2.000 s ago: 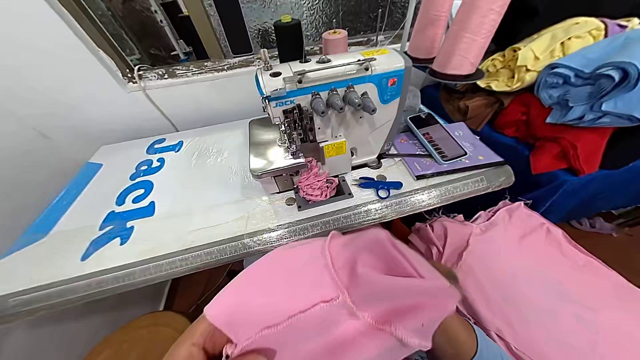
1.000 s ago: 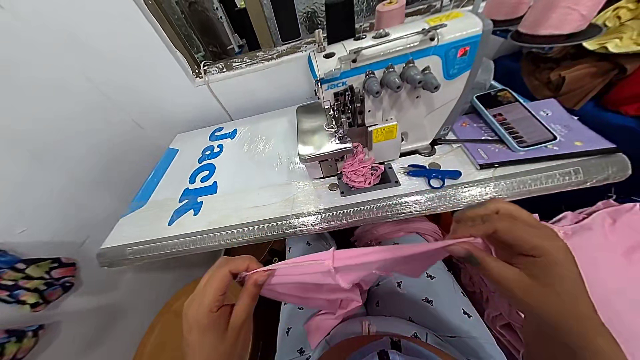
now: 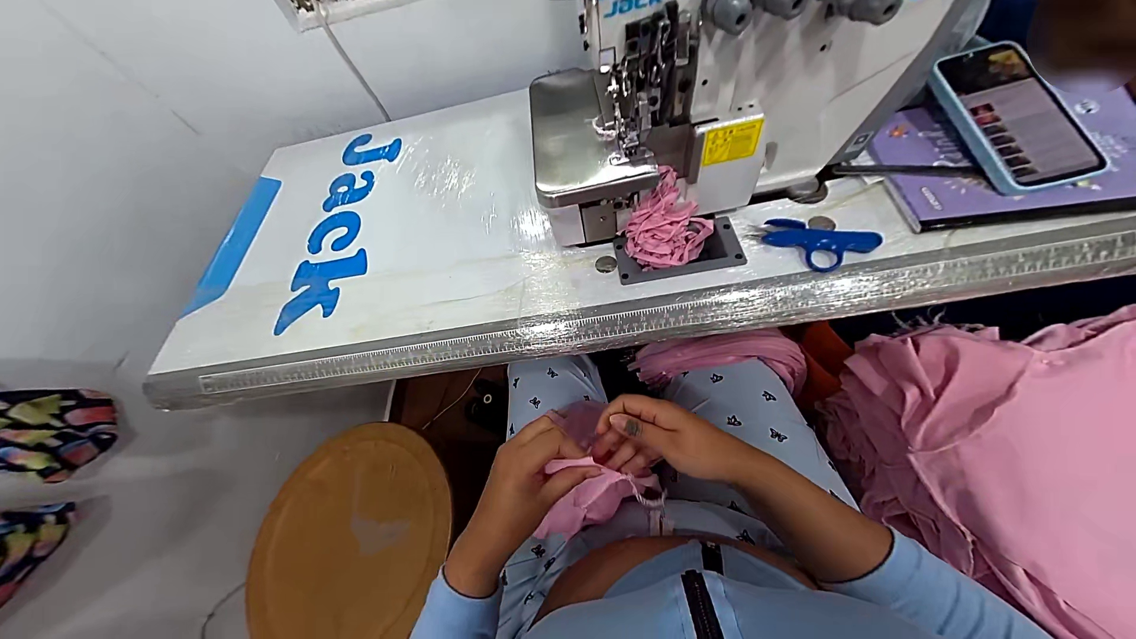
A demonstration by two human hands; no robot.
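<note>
Over my lap, my left hand (image 3: 537,466) pinches a small pink fabric piece (image 3: 586,501) between thumb and fingers. My right hand (image 3: 652,435), with a ring on one finger, has its fingertips curled on the same cloth close beside the left. A stitched edge with loose threads hangs below my right fingers. Beyond the hands, an overlock sewing machine (image 3: 657,106) stands on the table, with a bundle of pink fabric scraps (image 3: 666,226) at its front. Blue thread snips (image 3: 821,241) lie to the right of the scraps.
The table edge (image 3: 532,333) carries a measuring tape. A phone (image 3: 1021,124) rests on a purple book (image 3: 941,191) at the right. Pink fabric pieces (image 3: 1029,444) are heaped at my right, and more pink cloth (image 3: 723,355) lies across my knees. A round stool (image 3: 351,532) stands at the left.
The pink piece was stretched between both hands a second ago; now it is gathered, and the hands have come together over my lap. The view has tilted down.
</note>
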